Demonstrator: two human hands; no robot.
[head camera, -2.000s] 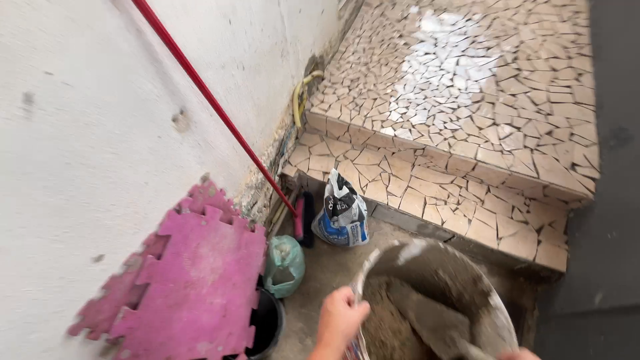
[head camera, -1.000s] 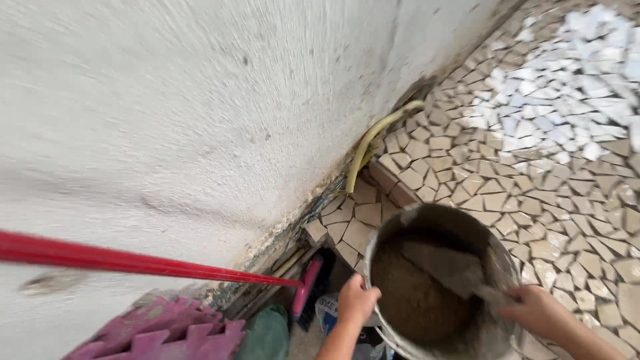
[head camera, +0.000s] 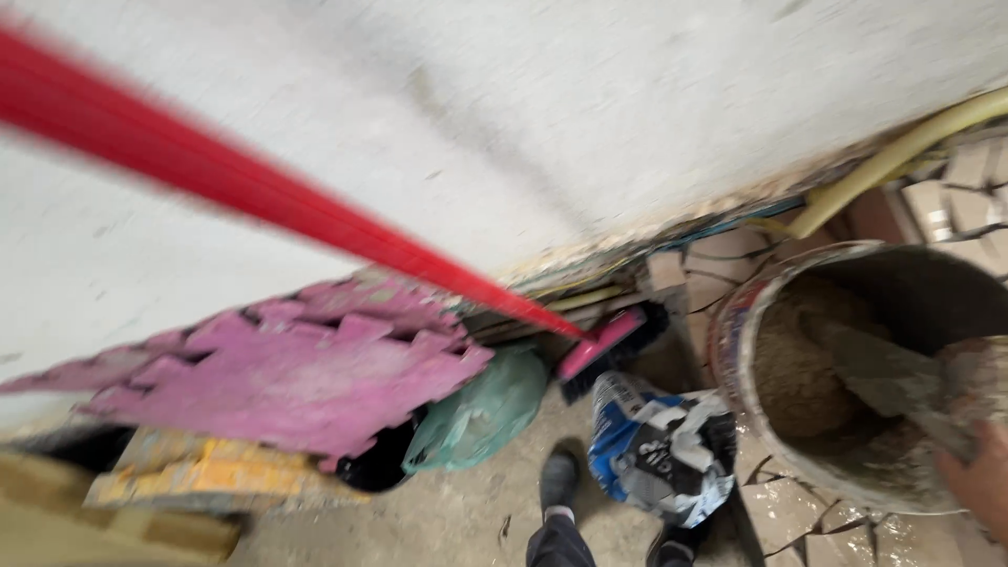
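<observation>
A bucket (head camera: 752, 370) of grey-brown mortar rests at the right, over the broken-tile step. Inside it lies a trowel (head camera: 890, 374), its blade smeared with mortar and its handle end toward my right hand (head camera: 984, 480). That hand is at the right edge, partly cut off, with its fingers at the trowel's handle. My left hand is out of the frame. Left of the bucket, a blue, white and black plastic bag (head camera: 661, 449) stands on the concrete floor, close to my feet.
A broom with a pink head (head camera: 602, 342) and red handle (head camera: 315, 213) leans across the white wall (head camera: 472, 118). Pink foam mats (head camera: 291, 370), a green plastic bag (head camera: 484, 409), a black bucket (head camera: 382, 457) and a yellow hose (head camera: 898, 165) lie along the wall. Broken-tile flooring (head camera: 835, 512) is at right.
My left hand, at the bucket's rim one second ago, is out of view now. The view has swung left and down, bringing my feet into the frame.
</observation>
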